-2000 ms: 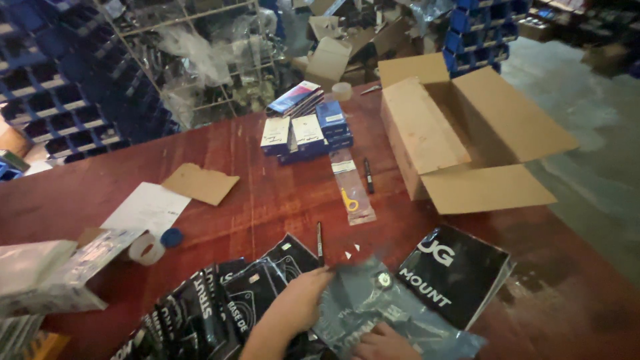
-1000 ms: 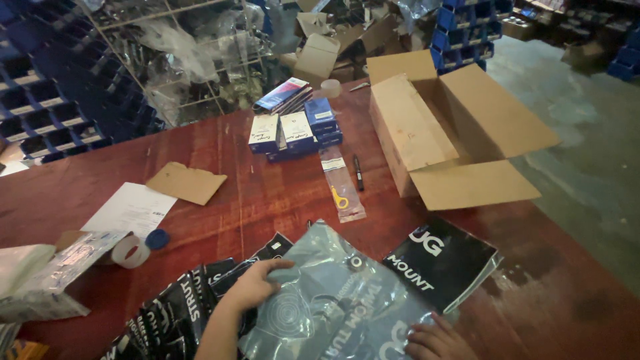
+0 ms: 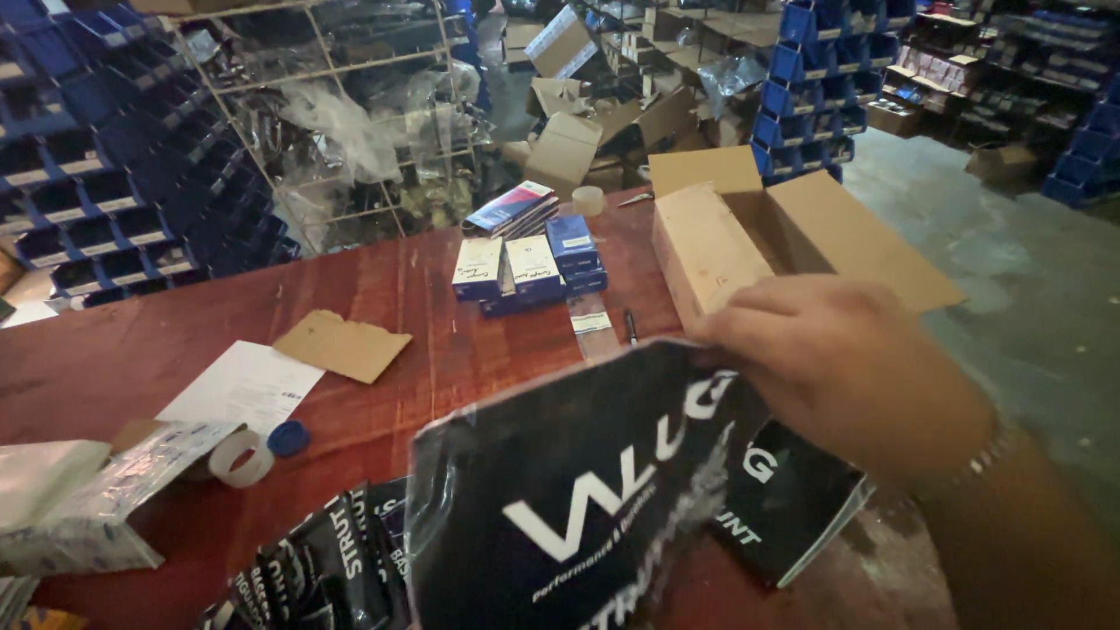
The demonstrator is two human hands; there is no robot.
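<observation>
My right hand point(image 3: 814, 376), with a bracelet at the wrist, grips the top right corner of a black printed plastic package point(image 3: 569, 490) and holds it up above the table. Behind the package, another black package point(image 3: 787, 499) lies flat on the red tabletop, partly covered. To the left are several black printed packages point(image 3: 324, 560) in an overlapping pile, their near ends cut off by the frame. My left hand does not show.
An open cardboard box point(image 3: 700, 254) stands at the back right. Blue and white small boxes point(image 3: 525, 262) are stacked at the back centre. At left lie a cardboard piece point(image 3: 341, 344), white paper point(image 3: 245, 385), a tape roll point(image 3: 241, 458) and a blue disc point(image 3: 288, 437).
The grey-backed package that lay under both hands is no longer seen that way; a black printed face now stands raised in my right hand. My left hand has left the view.
</observation>
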